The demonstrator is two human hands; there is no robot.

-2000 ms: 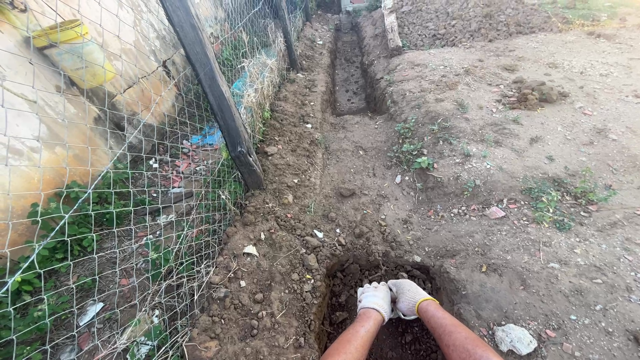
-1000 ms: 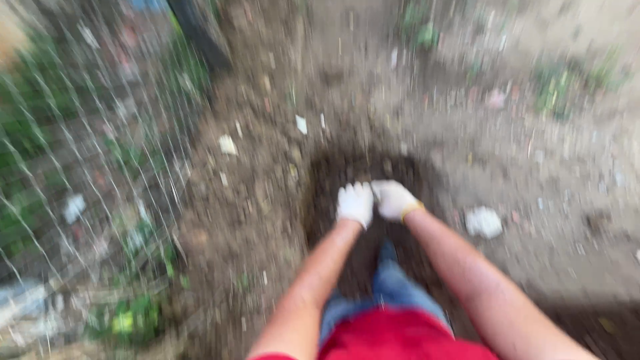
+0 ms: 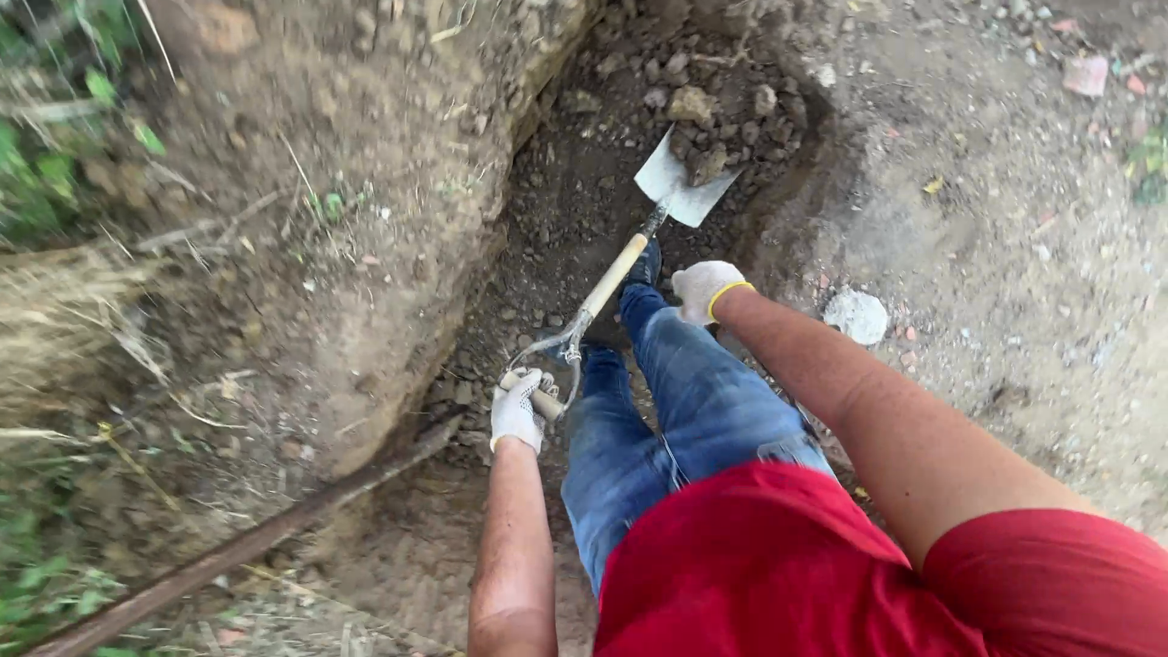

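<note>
A shovel (image 3: 613,274) lies slanted across the dug trench, its metal blade (image 3: 683,182) against loose soil and clods (image 3: 698,105). My left hand (image 3: 518,406), in a white dotted glove with its fingers curled, grips the wooden crossbar of the shovel's D-shaped handle. To the right of the shaft, beside my right leg, is my right hand (image 3: 707,290) in a white glove with a yellow cuff. It is clear of the shovel; its fingers point down and are partly hidden, so whether they are closed cannot be told.
The trench's left earth wall (image 3: 465,265) rises beside my legs. A long bar (image 3: 265,534) slants over the trench edge at lower left. A whitish rock (image 3: 856,317) sits on the right bank, and weeds (image 3: 36,173) grow at far left.
The view has swung down strongly. My hands were close together over the hole; now they are apart, and my left hand has hold of the shovel, which does not show in the earlier frames.
</note>
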